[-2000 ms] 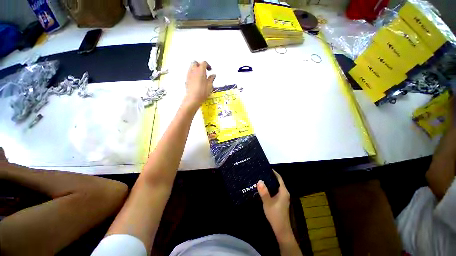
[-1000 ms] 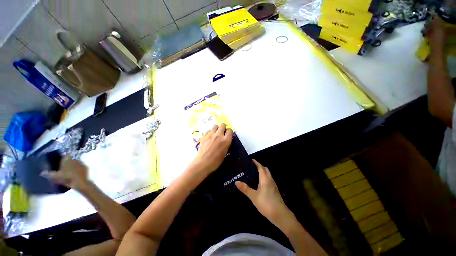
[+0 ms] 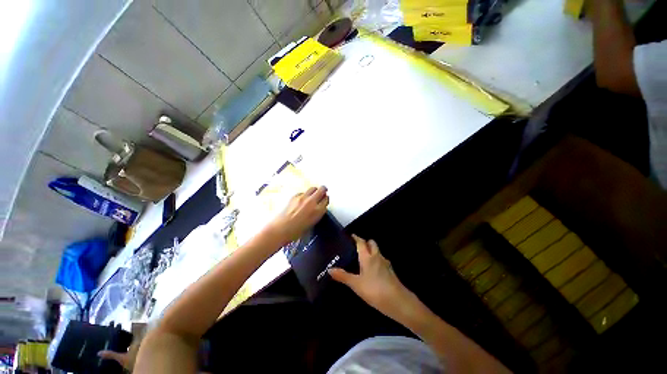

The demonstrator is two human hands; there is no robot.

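Note:
A black product box (image 3: 319, 256) with small white lettering lies at the table's front edge, partly over it. My right hand (image 3: 369, 274) holds its near right edge, thumb on top. My left hand (image 3: 301, 212) rests at the box's far end, fingers bent over the border with a yellow printed piece (image 3: 289, 181). That piece lies flat beyond my left hand, pale with glare, with a dark strip at its far end. My left hand hides where the box and yellow piece meet. I cannot tell whether the left fingers grip anything.
A small black clip (image 3: 296, 134) lies on the table. A yellow stack (image 3: 306, 64) stands at the back. An open carton (image 3: 585, 164) with rows of yellow boxes (image 3: 563, 256) is below right. Another person's hand holds a black box (image 3: 91, 347) at lower left; another person's arm shows upper right.
The view has turned and tilted. My left hand has come from beyond the yellow piece's far end back to the box's far end. My right hand still holds the box's near end.

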